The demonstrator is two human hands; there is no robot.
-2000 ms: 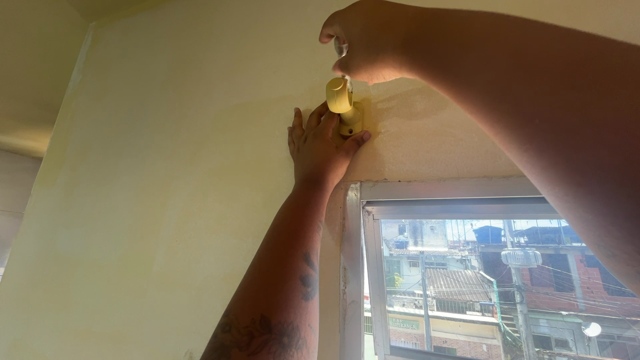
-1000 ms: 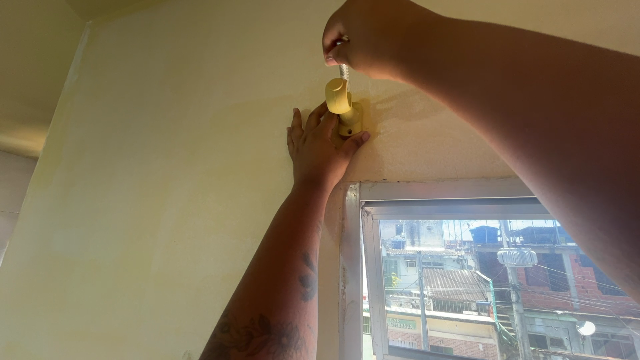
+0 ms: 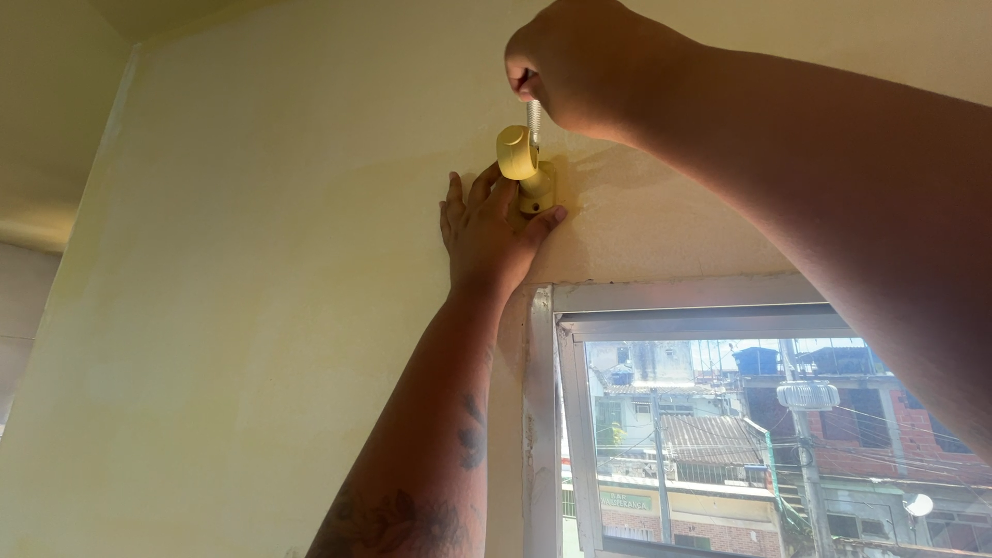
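Note:
A yellow curtain rod bracket (image 3: 535,182) with a ring-shaped end is set against the wall above the window; a screw hole shows low in its base. My left hand (image 3: 496,232) lies against the wall and presses the bracket's base, thumb at its lower right and fingers at its left. Above the ring, my right hand (image 3: 573,70) is closed on a tool with a ribbed, pale shaft (image 3: 534,116), which points down behind the ring. Its tip is hidden by the bracket, and my fingers cover the handle.
Below and right of the bracket is an aluminium-framed window (image 3: 573,434), with buildings, wires and a utility pole outside. The yellow painted wall (image 3: 232,310) spreads to the left, up to a corner. A ceiling (image 3: 163,12) shows at the top left.
My right hand has turned about the tool, its fingers now curled closed above the bracket. My left hand stays at the bracket's base.

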